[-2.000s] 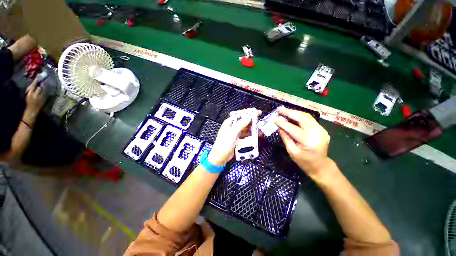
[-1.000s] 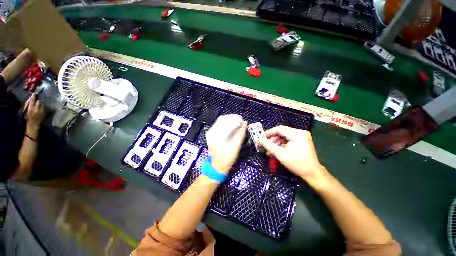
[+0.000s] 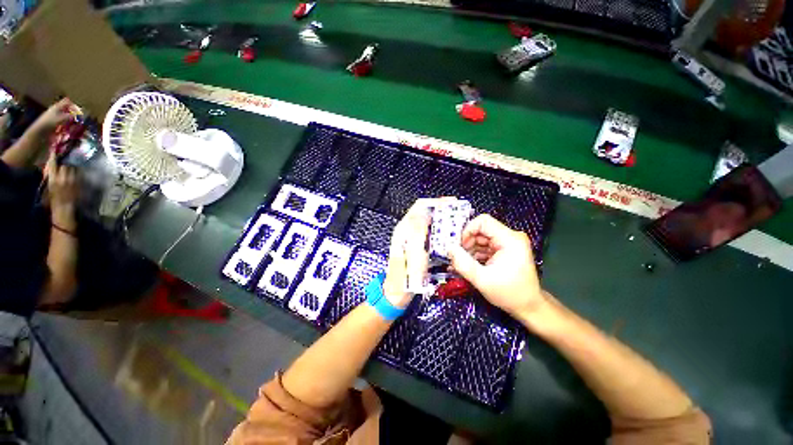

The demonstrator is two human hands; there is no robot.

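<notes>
My left hand [image 3: 409,252], with a blue band at its wrist, holds a pale unit [image 3: 449,224] above the black tray [image 3: 383,346]. The unit stands at a slant and is dotted with small dark details. My right hand [image 3: 498,263] has its thumb and fingertips at the unit's right edge; whether they grip a part is hidden. A red piece [image 3: 453,288] hangs below the unit between the hands. Several white housings [image 3: 320,278] lie in the tray's left pockets.
A white fan [image 3: 174,148] stands left of the tray. Beyond the pale edge, the green belt [image 3: 417,69] carries several units with red pieces. A dark reddish screen [image 3: 720,213] leans by a grey post at right. Another person's arms [image 3: 63,191] show at far left.
My left hand has turned to show the pale unit, and the red piece now hangs between the hands. The units on the belt have shifted right.
</notes>
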